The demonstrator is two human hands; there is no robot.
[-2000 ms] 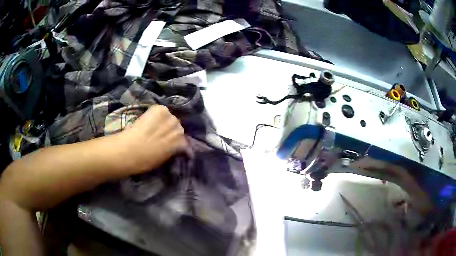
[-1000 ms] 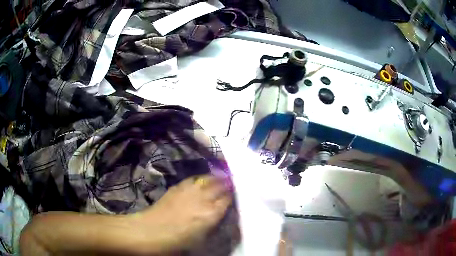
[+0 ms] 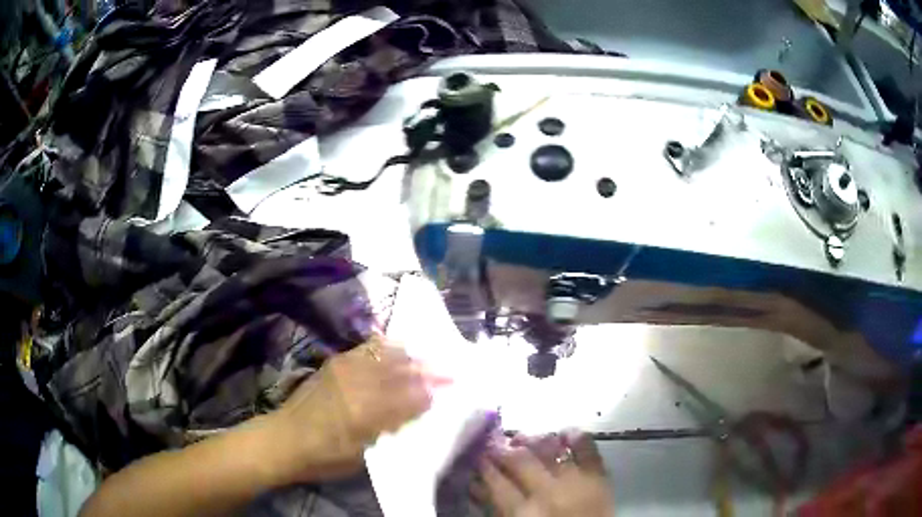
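Observation:
My left hand (image 3: 374, 389) lies on the white backing piece (image 3: 409, 459) and the plaid fabric at the left of the needle area, fingers pressed down. My right hand (image 3: 546, 475) lies at the bottom, just right of the backing piece, fingertips at a dark cloth edge. Whether either hand pinches the cloth is hidden by glare. The plaid fabric (image 3: 202, 323) heaps up left of the sewing machine (image 3: 647, 202). The presser foot area under the head is washed out by bright light.
Scissors (image 3: 687, 389) with orange-red handles lie blurred right of the needle. White strips (image 3: 182, 141) lie on the plaid heap. Thread spools (image 3: 760, 96) stand behind the machine. A black tie hangs around the adjusting screw (image 3: 460, 96). A red sleeve (image 3: 874, 480) shows at bottom right.
My right hand has come into view beside the needle area. My left hand has moved up and now rests by a white backing piece. The machine sits further left and nearer in the picture.

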